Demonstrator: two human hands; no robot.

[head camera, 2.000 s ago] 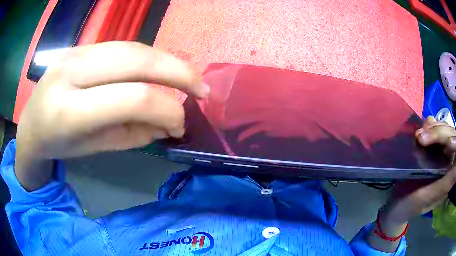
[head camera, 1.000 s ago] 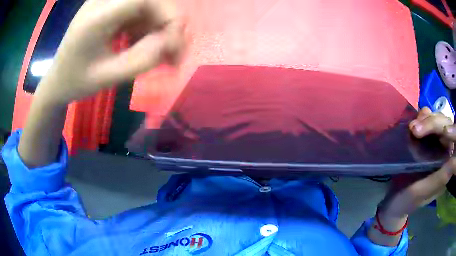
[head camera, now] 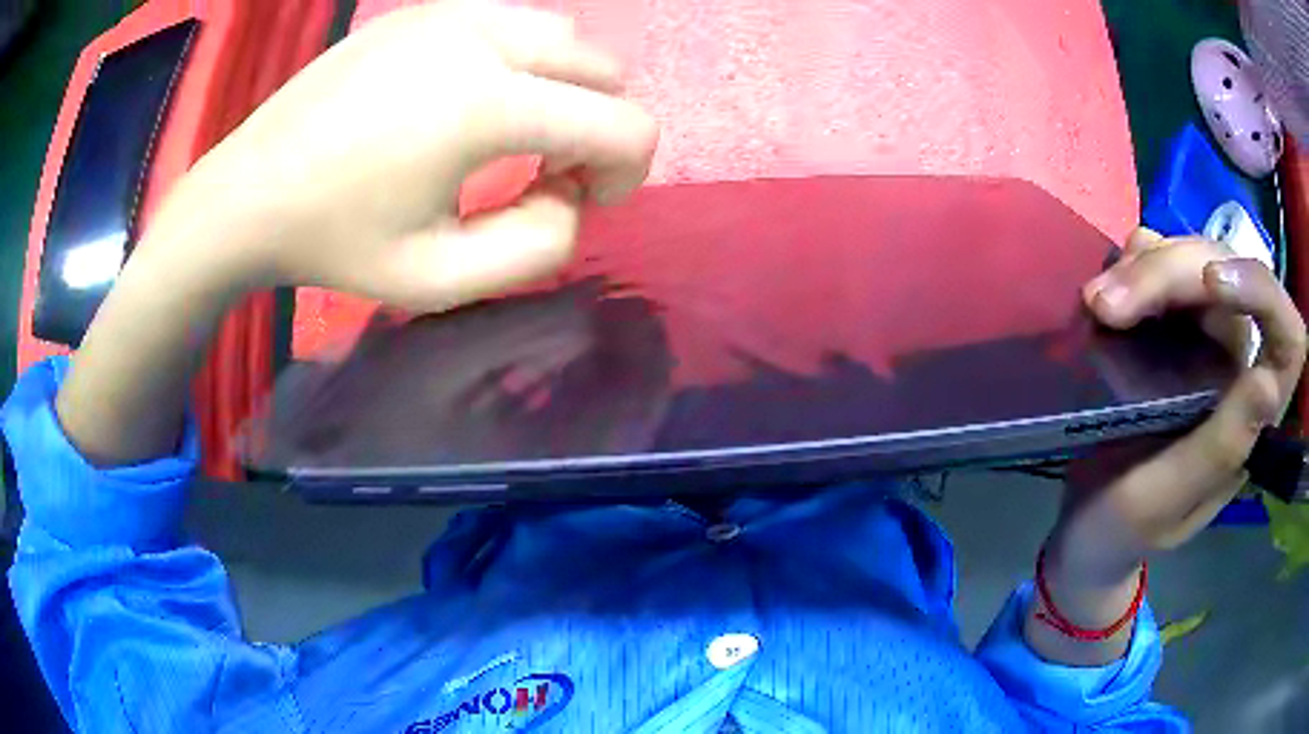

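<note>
A tablet (head camera: 861,273) is tilted in front of my chest, its glossy dark face reflecting red and its thin edge towards me. Uneven, wrinkle-like marks show on its face; I cannot tell whether they are film or reflections. My right hand (head camera: 1199,359) grips its right end, fingers on the face and thumb side at the edge. My left hand (head camera: 416,172) is curled over the tablet's upper left part, thumb and fingers close together. Nothing clearly shows in it, and I cannot tell whether it touches the tablet. A red foam tray (head camera: 890,86) lies behind the tablet.
At left, a second dark tablet (head camera: 115,158) lies on red foam beside stacked red foam layers (head camera: 237,387). At right are a pink perforated object (head camera: 1237,108), a blue box (head camera: 1189,184), a white roll (head camera: 1230,227) and a black object (head camera: 1278,468) near my right wrist.
My left hand was at the tablet's left corner, lifted away, and is now back over its face. The tablet has shifted left with its right end raised. My right hand has kept its grip.
</note>
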